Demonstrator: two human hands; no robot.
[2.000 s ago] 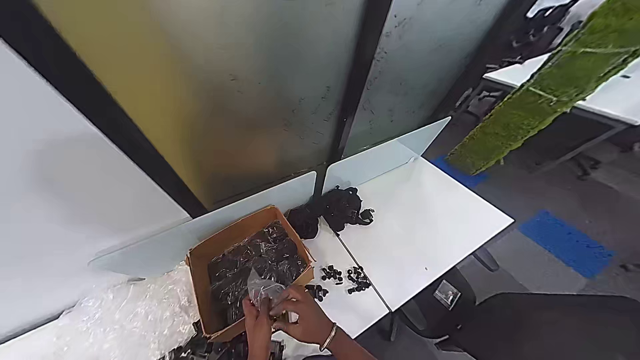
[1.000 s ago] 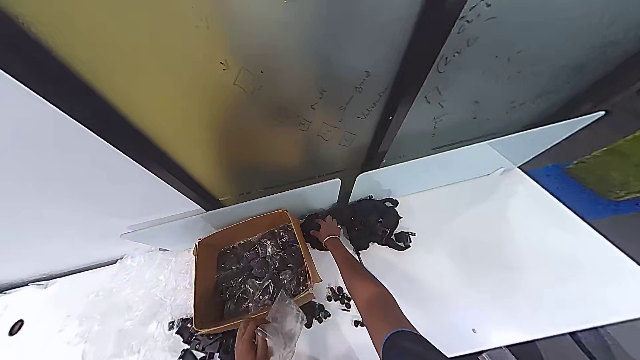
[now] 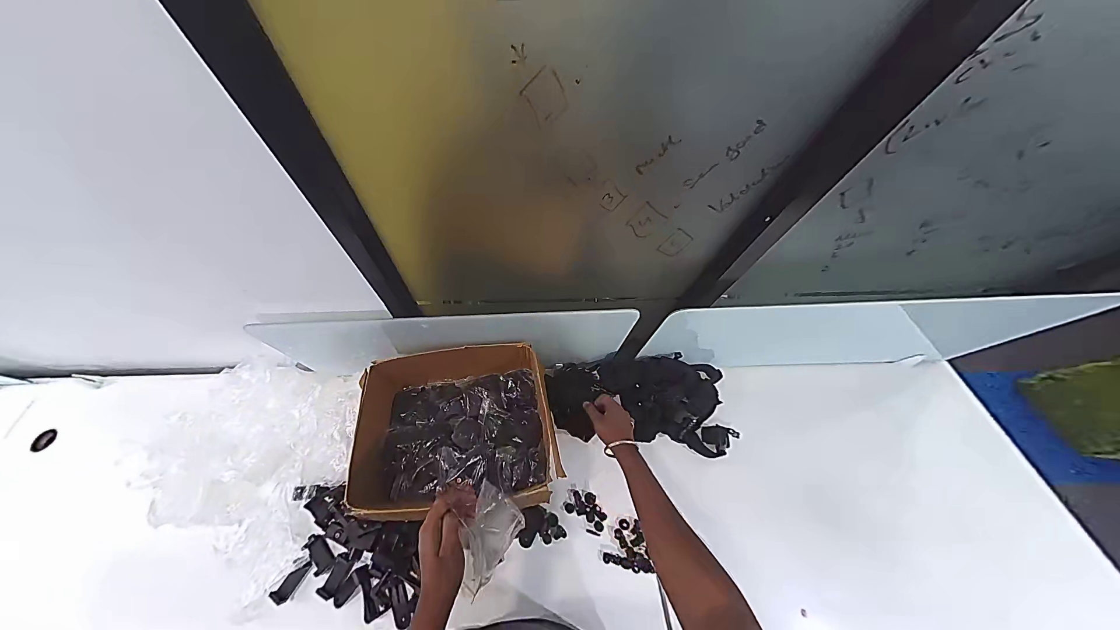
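Observation:
My left hand (image 3: 446,525) grips a clear plastic bag (image 3: 492,534) at the near edge of an open cardboard box (image 3: 372,437). Inside the box lie many black parts in clear plastic wrapping (image 3: 464,429). My right hand (image 3: 611,420), with a bangle at the wrist, reaches into a heap of black parts (image 3: 669,394) right of the box; its fingers are bent, and whether they hold a part cannot be told. Small round black parts (image 3: 628,542) lie in groups on the white table, close to my right forearm. Longer black plastic parts (image 3: 350,551) are piled at the box's near left.
A large pile of clear plastic bags (image 3: 254,464) lies left of the box. Low glass dividers (image 3: 805,337) run along the back of the white table (image 3: 857,490), before a frosted glass partition with handwriting. A dark oval grommet (image 3: 44,440) is at the far left.
My right hand has left the bag beside my left hand and gone to the black heap, moving slightly nearer since one second ago. My left hand keeps the bag. The view has shifted.

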